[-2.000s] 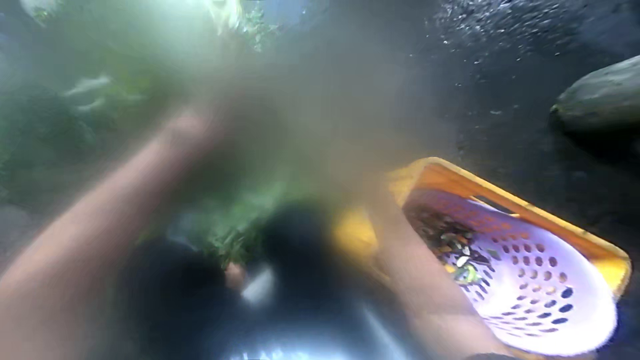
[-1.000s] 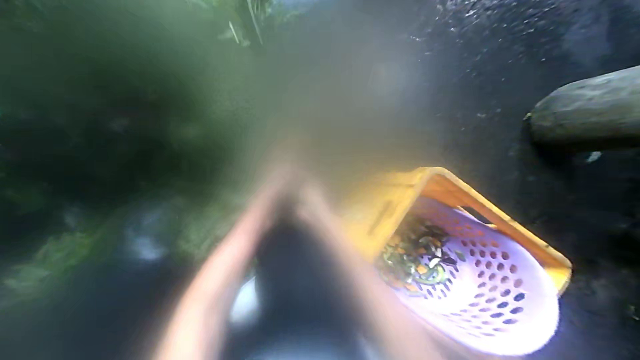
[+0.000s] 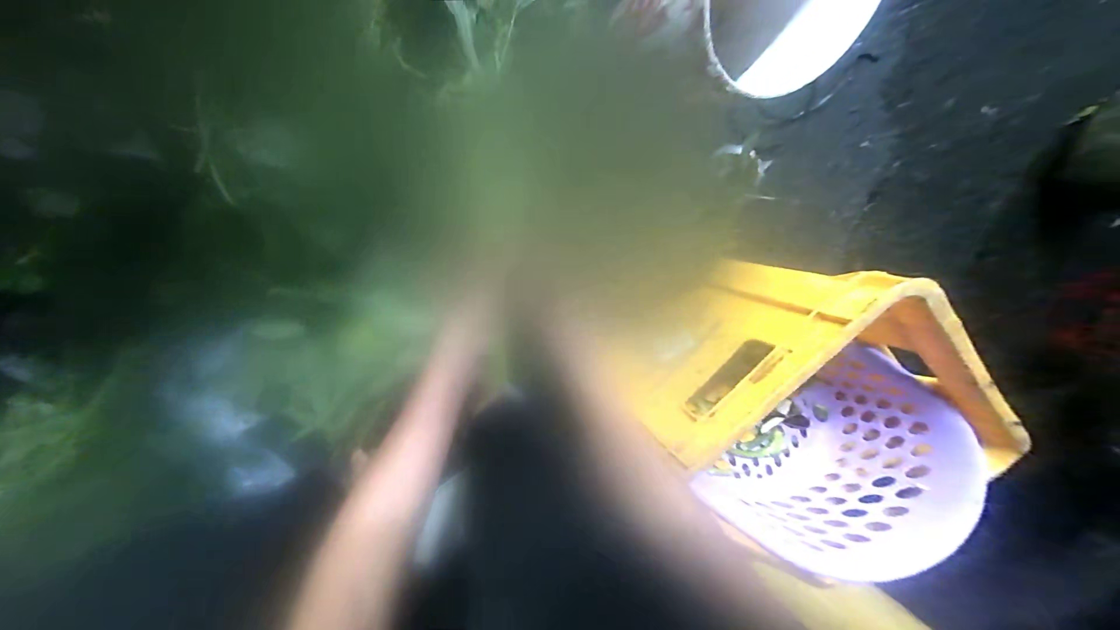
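Both of my forearms reach forward from the bottom of the view and come close together near the middle. A heavy blur covers their far ends, so neither my left hand nor my right hand can be made out, nor anything they may hold. To the right of my right forearm lies a yellow plastic crate (image 3: 787, 324), tilted on its side. Inside its opening sits a light purple perforated plastic basket (image 3: 910, 525). Small dark, green and orange pieces (image 3: 770, 433) lie deep in the basket.
Green plants (image 3: 210, 166) fill the left side, mostly blurred. A white round container (image 3: 787, 52) shows at the top right on dark wet ground (image 3: 840, 166). A dim rounded object (image 3: 1098, 149) stands at the right edge.
My forearms were wide apart two seconds ago and are now close together. The view has shifted; the white container has come into it at the top, and the log-like object has moved to the right edge.
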